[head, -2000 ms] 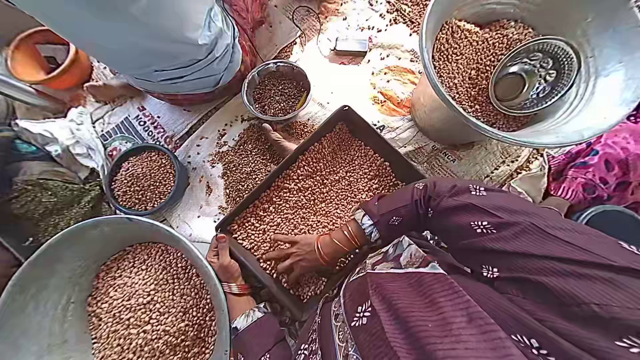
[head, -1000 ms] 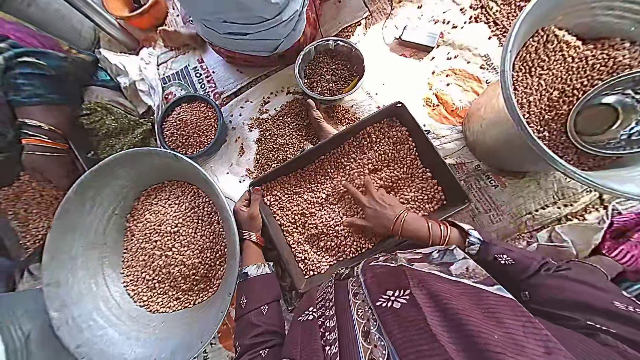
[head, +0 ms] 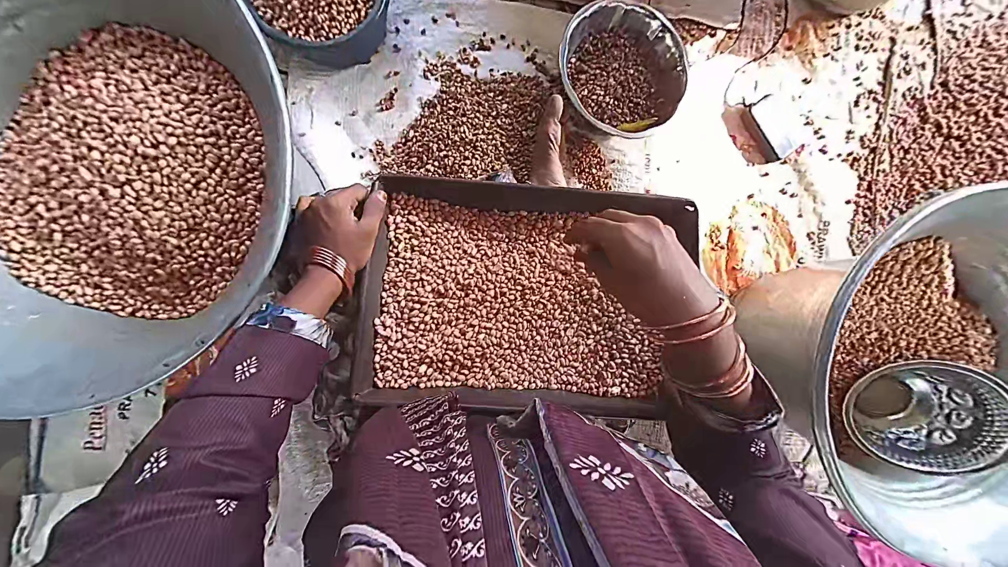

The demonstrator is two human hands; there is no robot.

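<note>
A dark rectangular tray (head: pixel 646 203) lies before my lap, covered with a layer of reddish-brown nuts or beans (head: pixel 504 307). My left hand (head: pixel 339 228) grips the tray's upper left corner, thumb over the rim. My right hand (head: pixel 630 252) is over the upper right part of the layer, fingers bent down at it; whether anything is pinched between them cannot be told. Beyond the tray's far edge lies a heap of smaller, darker pieces (head: pixel 472 126), with my bare foot (head: pixel 549 146) beside it, its toes pointing away from me.
At the left stands a large metal basin (head: pixel 277 157) of the same pieces; at the right, a metal pot (head: pixel 827 394) holds more and a perforated metal strainer (head: pixel 929 417). A small bucket (head: pixel 683 87) and a blue-grey tub (head: pixel 346 53) stand beyond. Printed sacks (head: pixel 87 449) cover the ground.
My right hand has moved from the middle of the tray to its upper right part. The pieces look more evenly spread. The view has turned and come closer.
</note>
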